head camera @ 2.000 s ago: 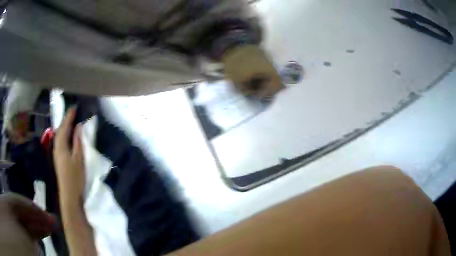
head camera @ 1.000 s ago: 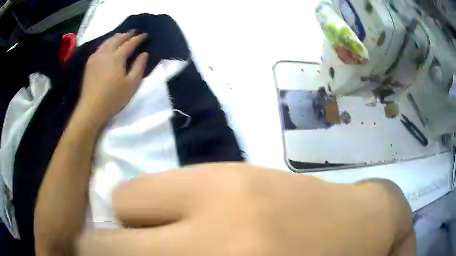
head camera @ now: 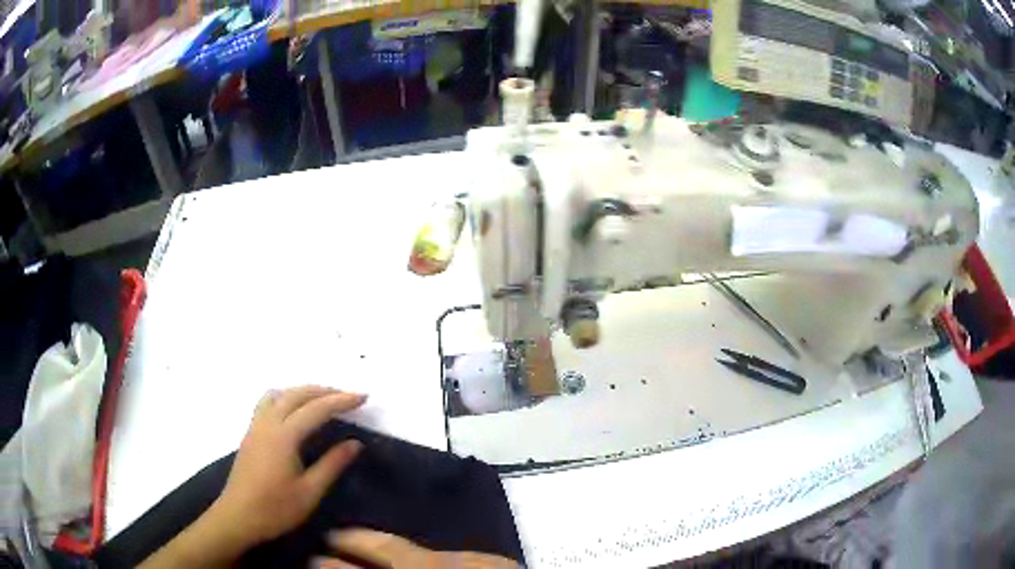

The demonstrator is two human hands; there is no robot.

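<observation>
Dark garment cloth [head camera: 412,489] lies on the white table in front of me, left of the sewing machine's needle area. My left hand [head camera: 284,456] rests on its upper left edge, with thumb and fingers apart. My right hand [head camera: 412,551] is low on the cloth and cut off by the bottom edge; its grip is hidden. The cream sewing machine head [head camera: 634,233] stands to the right. Its needle area [head camera: 523,372] is beside a tan block [head camera: 542,367], and no cloth is under it.
Black snips [head camera: 762,370] and a thin metal rod [head camera: 755,316] lie on the machine bed. A cloth-wrapped projection [head camera: 436,239] is left of the head. A red frame [head camera: 117,411] and hanging white cloth [head camera: 61,422] are at left. A control panel [head camera: 824,61] is behind.
The view has swung up and right, showing the whole machine. The white cloth piece between my arms is out of sight; dark cloth now lies under my hands. My right arm has drawn back low.
</observation>
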